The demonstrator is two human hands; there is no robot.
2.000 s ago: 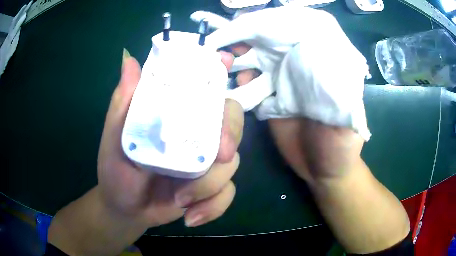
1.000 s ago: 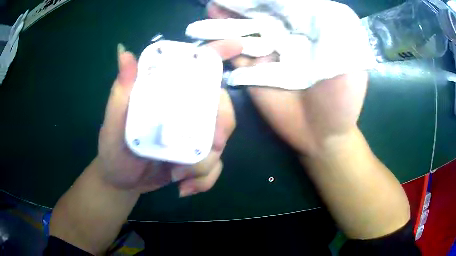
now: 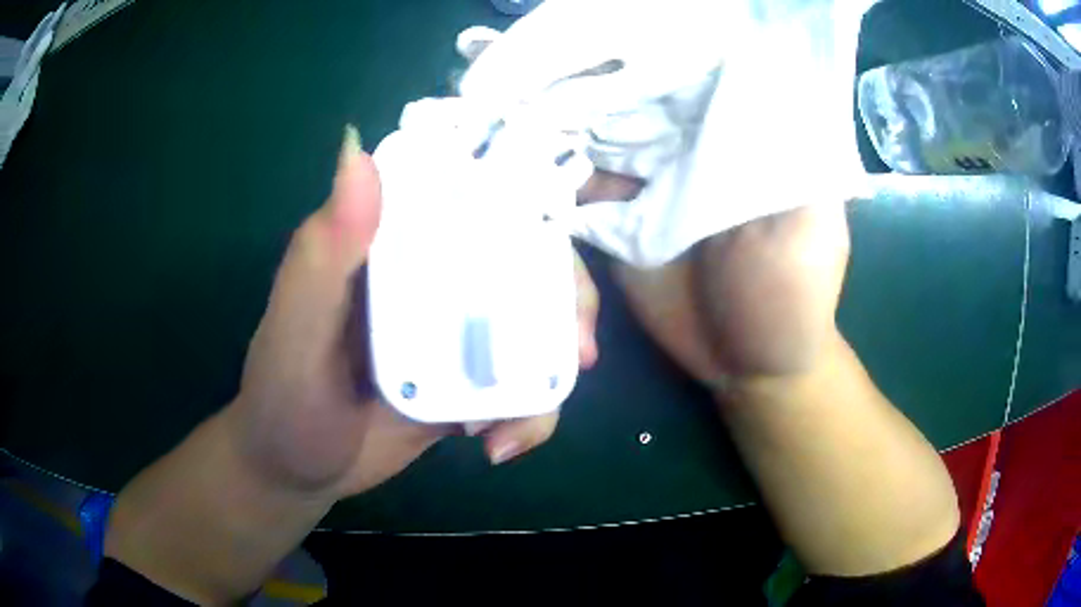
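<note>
A white travel adapter (image 3: 474,296) is held back side up in my left hand (image 3: 320,320), thumb along its left edge and fingers under and on its right. Two case screws show near its lower corners. My right hand (image 3: 759,296) holds a white wiping cloth (image 3: 735,131), which covers most of its fingers. The cloth lies against the adapter's top end and hides it. The plug pins cannot be clearly made out; glare washes out much of the adapter's face.
A clear plastic bottle (image 3: 966,109) lies at the upper right of the dark green worktop (image 3: 154,273). A tiny pale ring (image 3: 645,438) lies near the front edge. A red bin (image 3: 1043,510) is at the lower right. White material (image 3: 18,95) hangs at the far left.
The adapter and my left hand have moved right. The cloth has come from beside the adapter onto its top end. The pins that stood up two seconds ago are no longer clearly visible.
</note>
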